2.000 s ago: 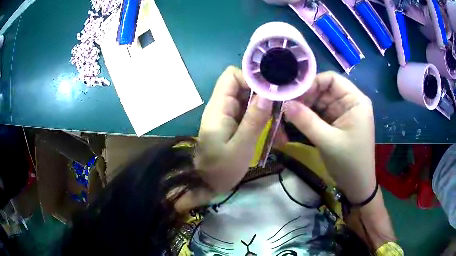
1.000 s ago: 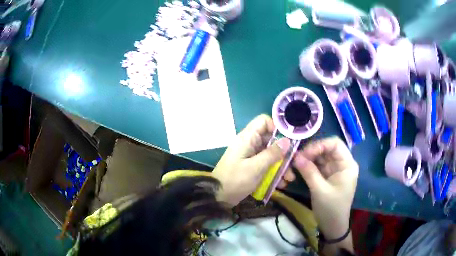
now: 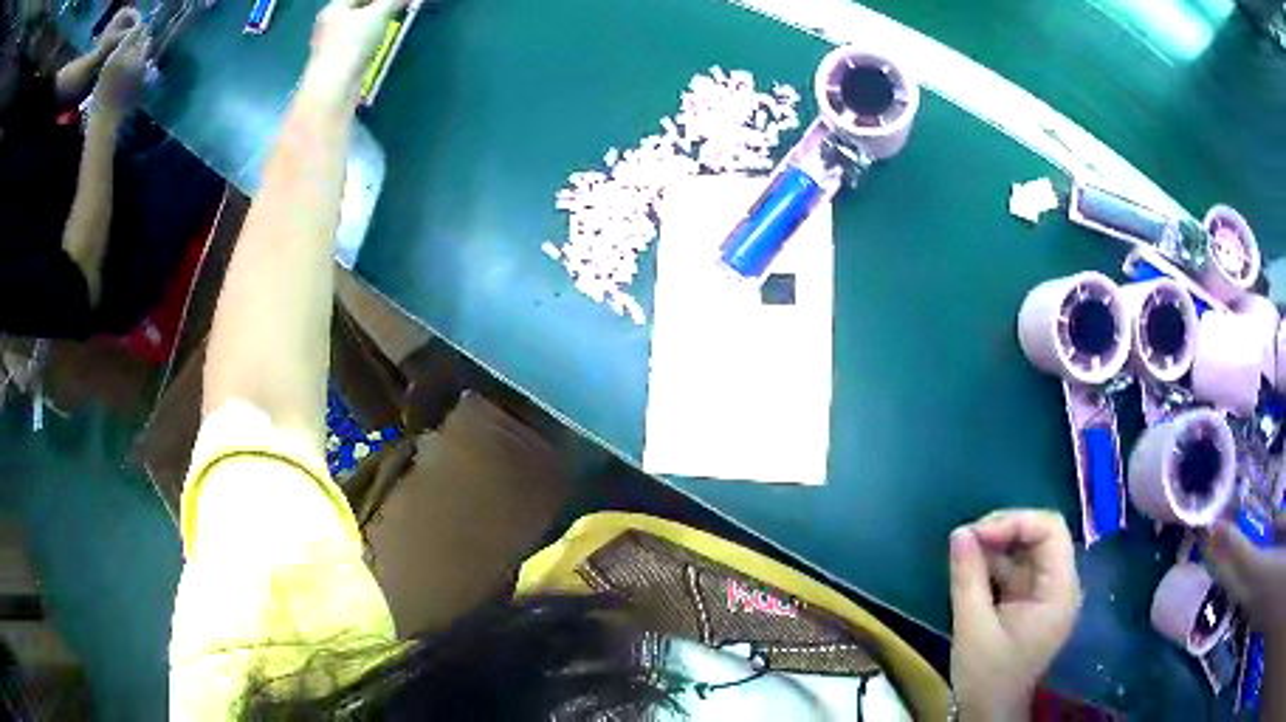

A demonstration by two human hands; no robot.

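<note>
My left hand (image 3: 353,28) is stretched to the far upper left, partly cut off by the top edge. It holds a fan unit whose handle with a yellow battery (image 3: 381,59) shows below the fingers; its head is out of view. My right hand (image 3: 1013,600) is over the near edge at lower right, fingers curled; whether it holds something small cannot be seen. A pink fan unit with a blue battery (image 3: 773,222) rests across the top of the white card (image 3: 741,381). A heap of tiny pale pink parts (image 3: 607,226) lies left of the card.
Several pink fan units (image 3: 1093,327) crowd the right side, with another person's hand (image 3: 1248,564) among them. A white scrap (image 3: 1032,199) lies behind them. Another worker's arm (image 3: 92,212) is at far left. An open cardboard box (image 3: 487,473) with blue pieces stands below the table.
My left hand has moved from the middle to the far upper left with the yellow-battery unit. My right hand has let go of the unit and is apart. The view has swung left.
</note>
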